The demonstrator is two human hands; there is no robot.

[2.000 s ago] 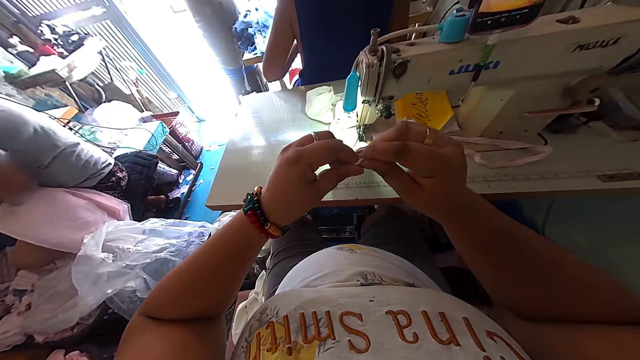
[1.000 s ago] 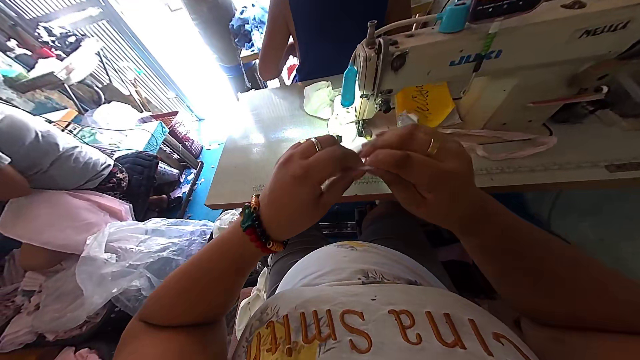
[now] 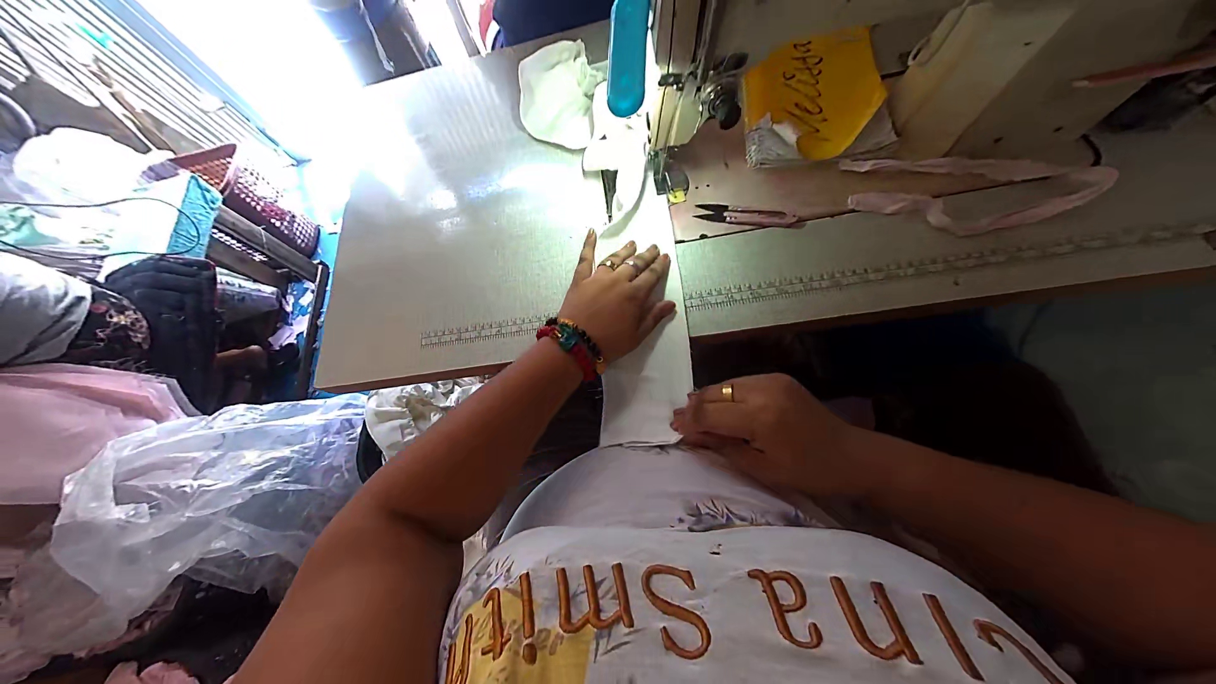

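Note:
A long strip of white fabric (image 3: 648, 380) runs from the needle area of a Juki sewing machine (image 3: 684, 85) over the table's front edge to my lap. My left hand (image 3: 617, 299) lies flat on the strip, fingers spread, just in front of the presser foot. The strip's near end is pinched between the thumb and fingers of my right hand (image 3: 760, 423), below the table edge. Crumpled white cloth (image 3: 560, 95) lies to the left of the needle. Small thread snips (image 3: 750, 216) rest on the machine bed to the right of the strip.
A measuring tape (image 3: 855, 276) runs along the front of the sewing table (image 3: 427, 237). Behind it lie a pink fabric strip (image 3: 988, 223) and a yellow piece (image 3: 817, 95) bearing writing. Clear plastic (image 3: 209, 484), pink tulle (image 3: 76, 418) and a red basket (image 3: 271, 204) are at left, beside a seated person.
My hands were together above the table's front edge; now they are apart, the left flat on the white strip and the right lower, near my lap. The strip now stretches across the table edge.

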